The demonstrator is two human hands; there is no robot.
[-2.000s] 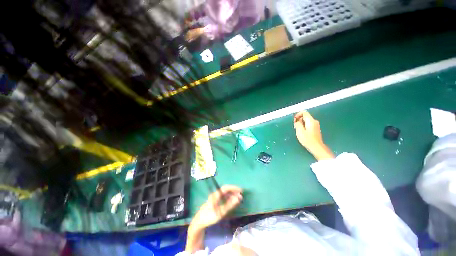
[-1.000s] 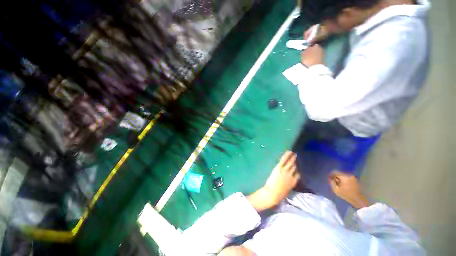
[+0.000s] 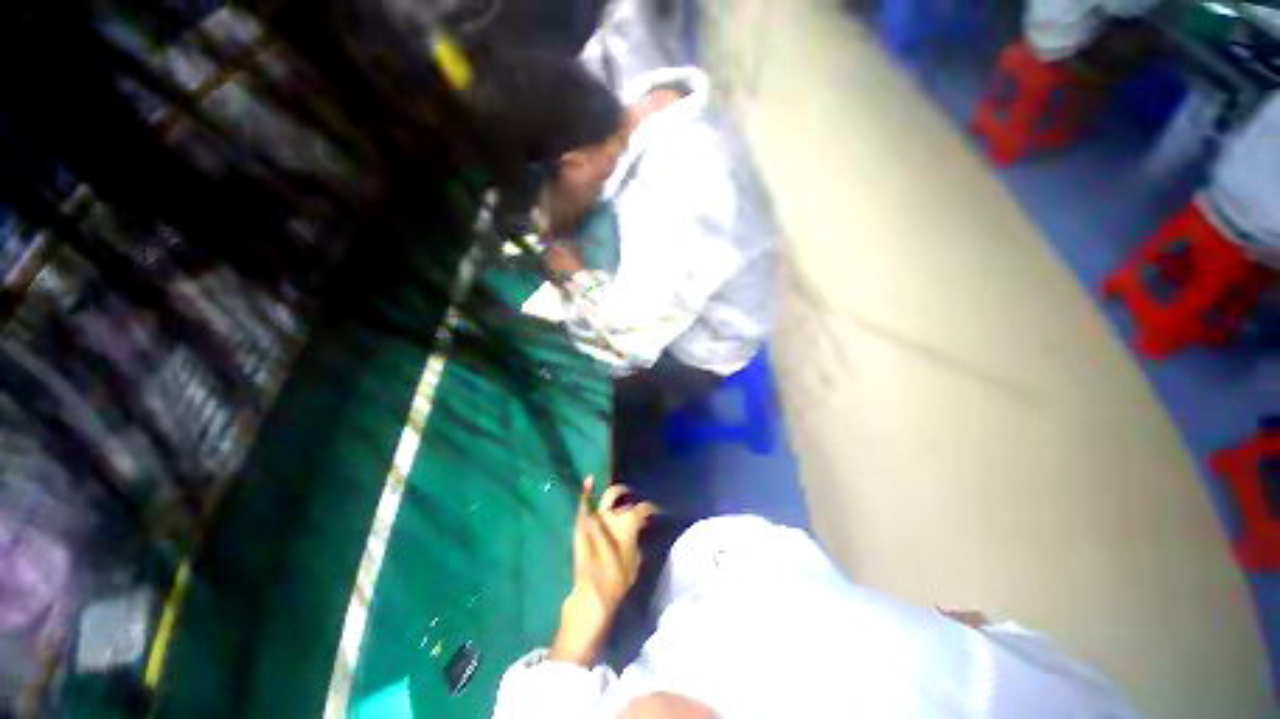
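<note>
My left hand [image 3: 604,555] is at the front edge of the green mat, fingers apart. Blur leaves the dark gap between its fingertips unclear, but I see nothing held. My right hand is not in view; only a small brownish patch shows by the white sleeve at the lower right. A small black device part [image 3: 462,667] lies on the mat left of my left forearm, not touched. A teal sheet [image 3: 382,700] is cut off by the bottom edge.
A white tape line [image 3: 407,447] runs along the mat. A person in a white smock [image 3: 698,232] bends over the bench ahead, by a white sheet [image 3: 546,301] and a blue stool [image 3: 730,410]. A beige floor strip [image 3: 934,365] and red stools [image 3: 1176,281] are at right.
The view has swung right, so the mat now lies at left and more floor shows. My left hand's fingers have spread. My right hand has gone out of sight.
</note>
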